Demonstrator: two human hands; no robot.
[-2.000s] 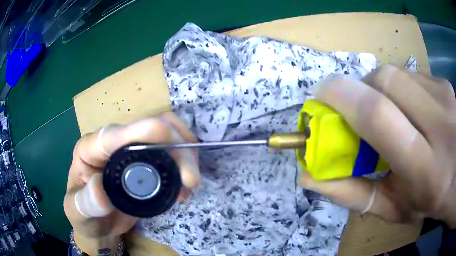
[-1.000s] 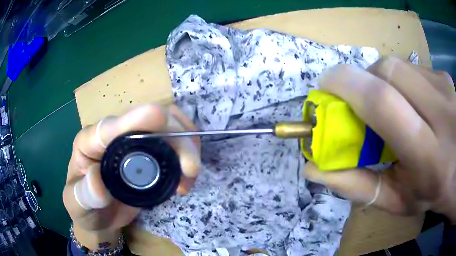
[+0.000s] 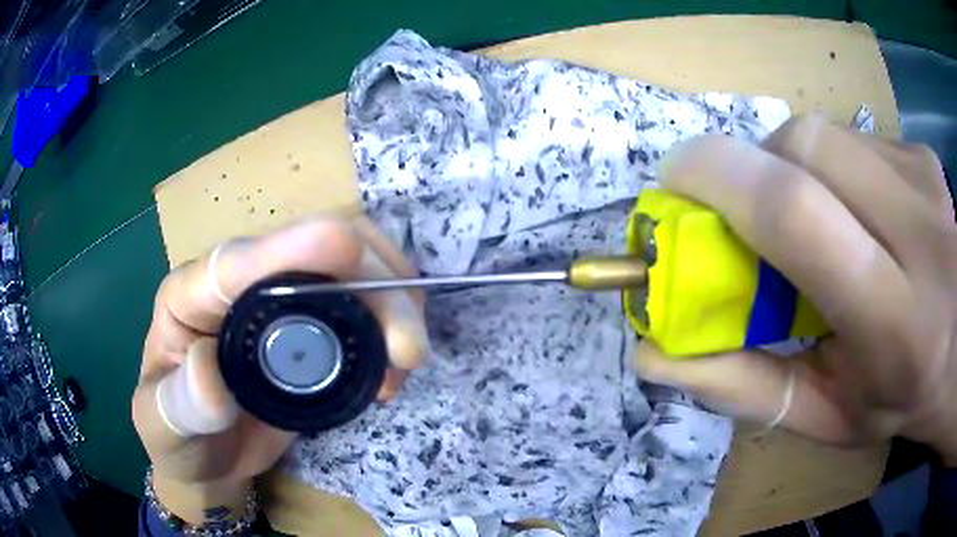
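My left hand (image 3: 226, 367), with pale finger cots, holds a round black part (image 3: 362, 362) by its rim, its silver centre (image 3: 300, 356) facing the camera. My right hand (image 3: 839, 273) grips the thick yellow handle (image 3: 698, 278) with a blue band. From it a brass ferrule (image 3: 607, 274) and a thin straight silver shaft (image 3: 462, 280) point left. The shaft's end lies over the upper edge of the black part. The shaft passes in front of my left fingers. Parts of the handle are hidden in my right palm.
A crumpled white cloth with dark specks (image 3: 567, 147) lies under both hands on a tan board (image 3: 252, 173). The green bench surface (image 3: 262, 63) shows behind. A blue object (image 3: 50, 117) and clear plastic pieces (image 3: 115, 37) are at the upper left. Dark and silvery small parts (image 3: 32, 420) line the left edge.
Both hands and the tool are slightly higher than two seconds ago. The shaft now slants slightly, its left end lower, over the black part's top edge. Both grips are unchanged.
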